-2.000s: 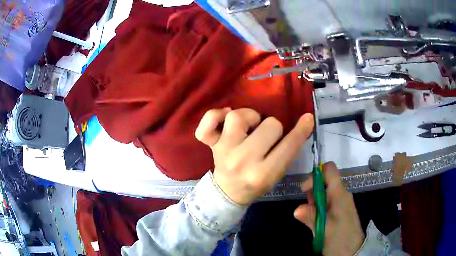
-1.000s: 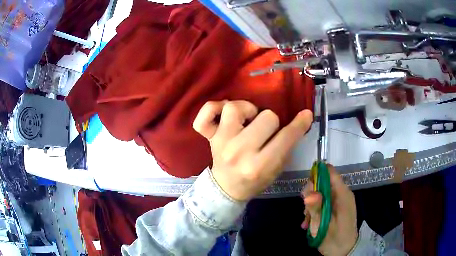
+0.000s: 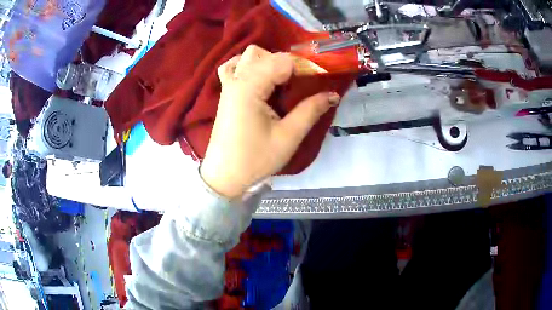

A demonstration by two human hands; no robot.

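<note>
The dark red garment [image 3: 175, 85] lies in folds on the white table, its right part under the presser foot [image 3: 363, 57], where it glows orange-red. My left hand [image 3: 248, 121] lies over the garment just left of and below the foot. Its index finger points toward the foot and its thumb is apart from it, with red fabric showing between; the other fingers are curled, and whether they pinch the fabric is hidden. My right hand is not in view; only a bit of pale sleeve shows at the bottom right. The scissors are not in view.
Dark snips [image 3: 529, 141] lie at the right of the machine bed [image 3: 393, 145]. A measuring tape [image 3: 375, 200] runs along the front edge. A grey fan-like box [image 3: 69, 130], clear bottle [image 3: 88, 79] and purple bag [image 3: 42, 42] are at left. More red fabric hangs below.
My left hand has moved up and left, closer to the foot. My right hand and the green-handled scissors have left the picture. The garment's right edge has shifted, and the view has tilted.
</note>
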